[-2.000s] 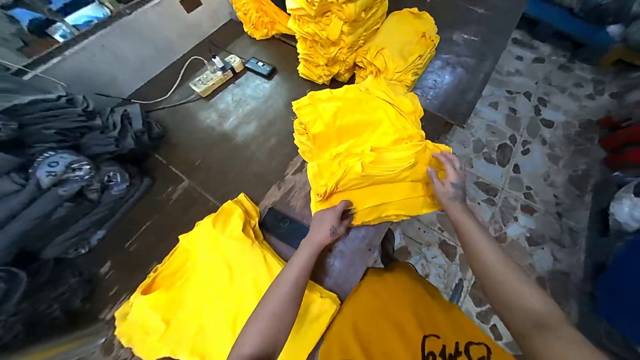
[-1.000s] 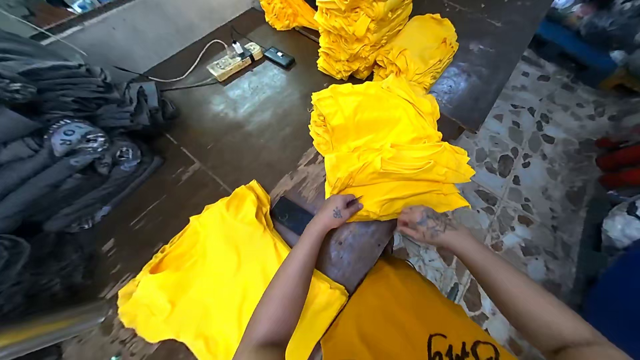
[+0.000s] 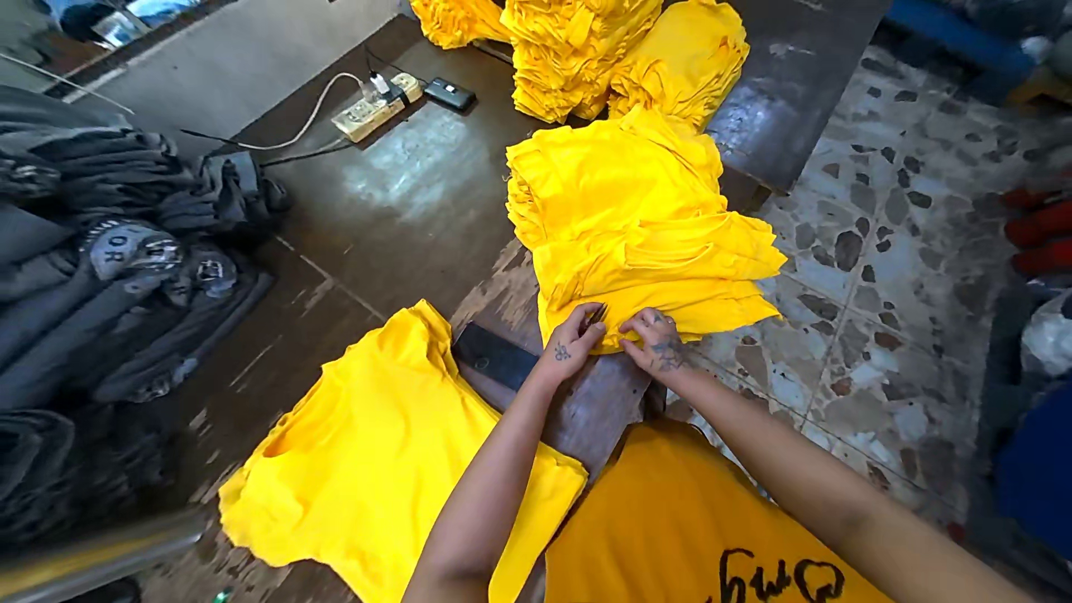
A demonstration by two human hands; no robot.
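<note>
A stack of yellow garments (image 3: pixel 620 184) lies in front of me at the worn table's right edge. At its near hem, my left hand (image 3: pixel 575 342) has a small dark metal tool, perhaps thread snips, between its fingers. Close beside it, my right hand (image 3: pixel 655 342) pinches the yellow cloth at the same hem. Another pile of yellow garments (image 3: pixel 377 452) is spread to the left of my left forearm. Between the two piles rests a dark phone (image 3: pixel 496 356). The exact grip of the fingertips is partly hidden.
More yellow bundles (image 3: pixel 578 59) stand at the back. A power strip (image 3: pixel 377 107) with cables and a small black device (image 3: pixel 450 95) lie on the wooden table (image 3: pixel 377 209). Dark grey printed garments (image 3: pixel 126 293) are heaped at left. The stone-patterned floor (image 3: pixel 863 276) drops away at right.
My right hand has moved from the stack's right side to its near hem, beside my left hand. The view has shifted a little.
</note>
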